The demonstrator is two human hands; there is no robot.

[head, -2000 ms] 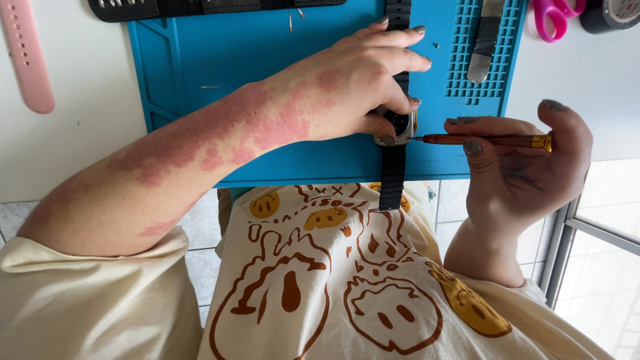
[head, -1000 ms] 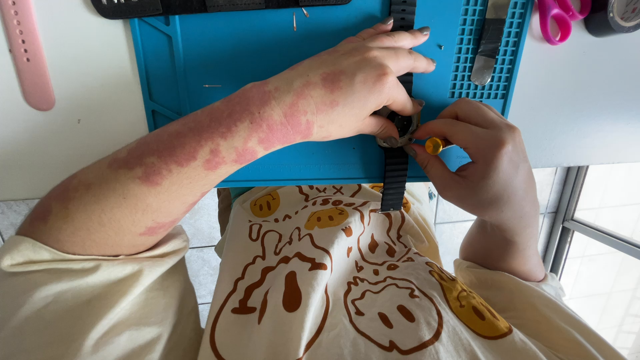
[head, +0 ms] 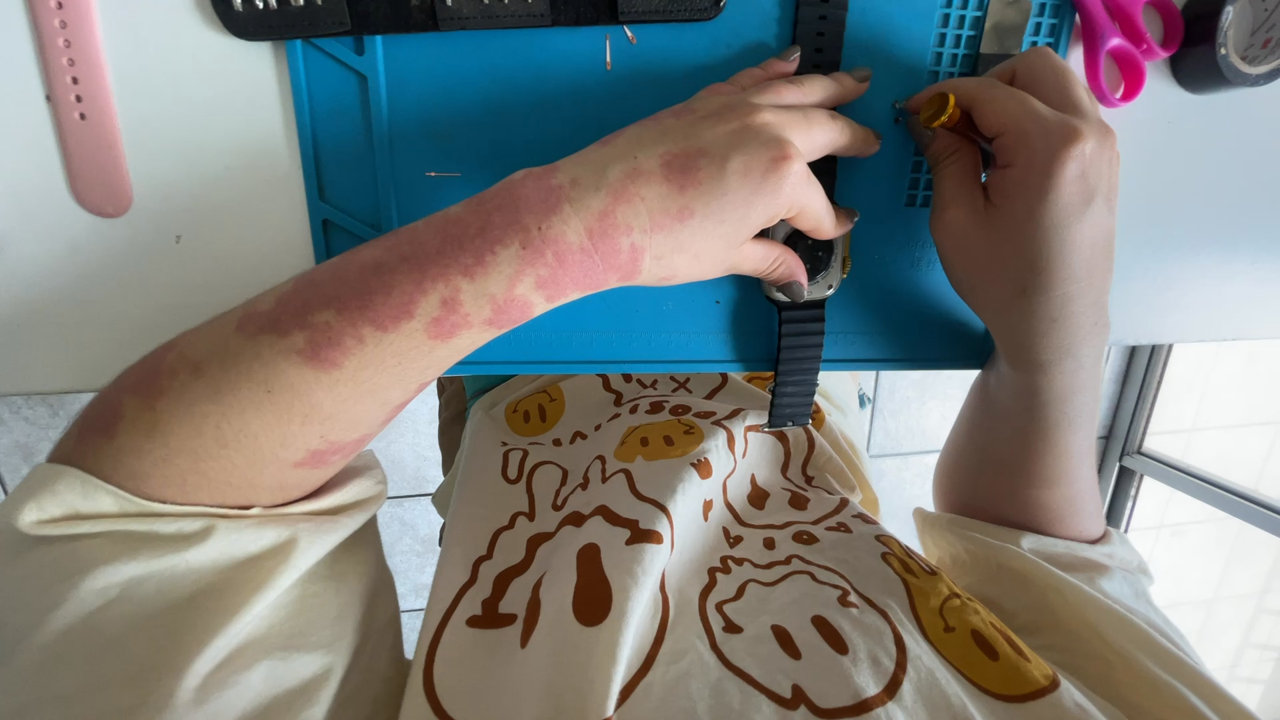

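My left hand [head: 760, 170] holds a smartwatch [head: 822, 262] against a blue silicone work mat [head: 560, 110], thumb and forefinger on its metal case. The watch lies back side up, with its black ridged strap [head: 800, 350] hanging over the mat's near edge and the other strap part [head: 820, 40] running away under my fingers. To the right, my right hand [head: 1010, 170] grips a small screwdriver with a gold cap [head: 938, 110]; its tip is hidden. A tiny dark piece [head: 898, 108] is at the fingertips of this hand; whether they touch it I cannot tell.
Pink scissors [head: 1118, 50] and a black tape roll [head: 1228, 45] lie at the upper right, near a flat metal tool [head: 1003, 35]. A black tool case [head: 400, 18] spans the upper left. Small pins [head: 443, 174] lie on the mat; a pink watch strap [head: 88, 110] is far left.
My right hand has moved away from the watch, up and to the right over the mat's grid, with the screwdriver still in it. My left hand remains on the watch.
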